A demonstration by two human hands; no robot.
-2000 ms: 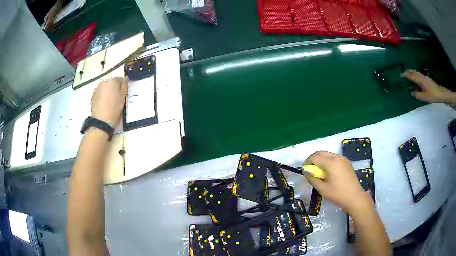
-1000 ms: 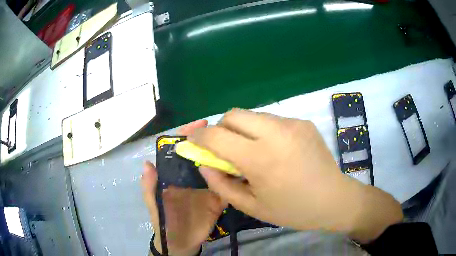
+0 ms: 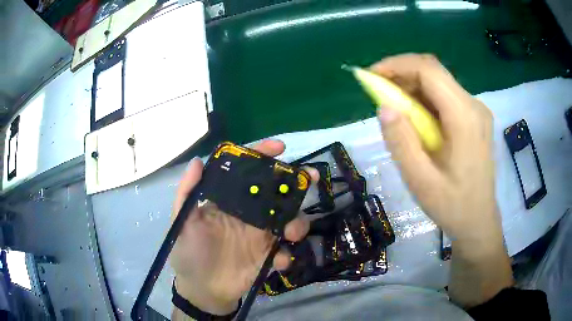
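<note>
My left hand (image 3: 219,251), with a dark wristband, holds a black phone middle frame (image 3: 251,188) from below. Its solid panel with yellow dots and orange-gold edges points up and right, and its open window lies over my palm. My right hand (image 3: 439,131) holds a deburring knife (image 3: 401,106) with a yellow handle. Its small pale tip points up and left, apart from the frame, over the green belt. Overlapping stacked frames (image 3: 351,232) lie on the white sheet (image 3: 301,301) behind and right of my left hand.
The green conveyor belt (image 3: 282,81) crosses behind, with a dark frame at its far right. A white conveyor bed (image 3: 166,56) at left carries single frames (image 3: 110,84). Cream guide plates (image 3: 150,141) with knobs stand there. Another frame (image 3: 528,166) lies on the sheet at right.
The knife was against the held frame's panel a second ago; my right hand has lifted it up and right. The held frame has tilted, and its yellow dots now show. Two seconds ago my hands were apart.
</note>
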